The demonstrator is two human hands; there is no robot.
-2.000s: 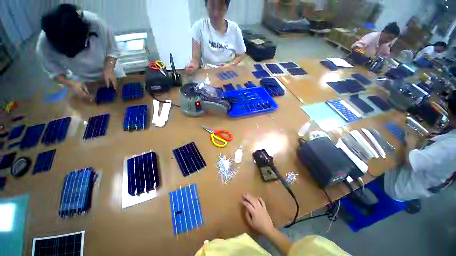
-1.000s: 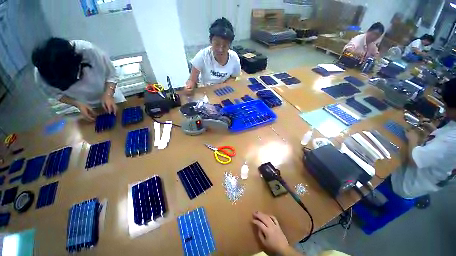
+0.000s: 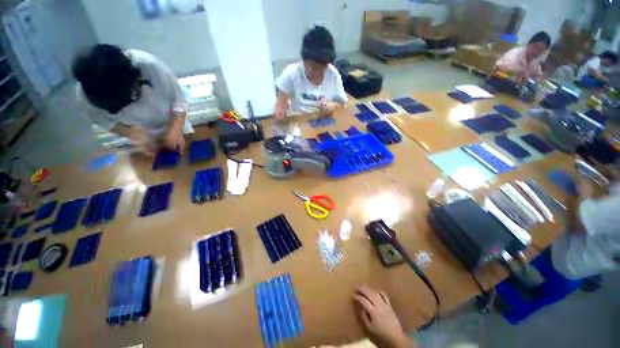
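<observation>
A bright blue solar cell (image 3: 278,310) with pale lines lies near the table's front edge. My right hand (image 3: 381,314) rests on the tabletop to the right of it, apart from it, fingers a little spread and nothing visible in them. Its forearm is cut off by the bottom edge. My left hand is out of the picture. A dark cell (image 3: 279,238) lies behind the blue cell. A stack of dark cells (image 3: 219,261) lies on a pale sheet to the left.
Scissors (image 3: 317,204), cut ribbon pieces (image 3: 330,250) and a small bottle (image 3: 345,229) lie mid-table. A soldering iron on its stand (image 3: 386,245) and a black box (image 3: 472,231) are at right. Tape dispenser (image 3: 292,163) and blue tray (image 3: 357,155) stand behind. Several people sit or stand around.
The camera view has shifted, so the table items sit differently in the picture. My right hand still rests on the table beside the blue cell. A dark tape piece seen on that cell earlier is not distinct now.
</observation>
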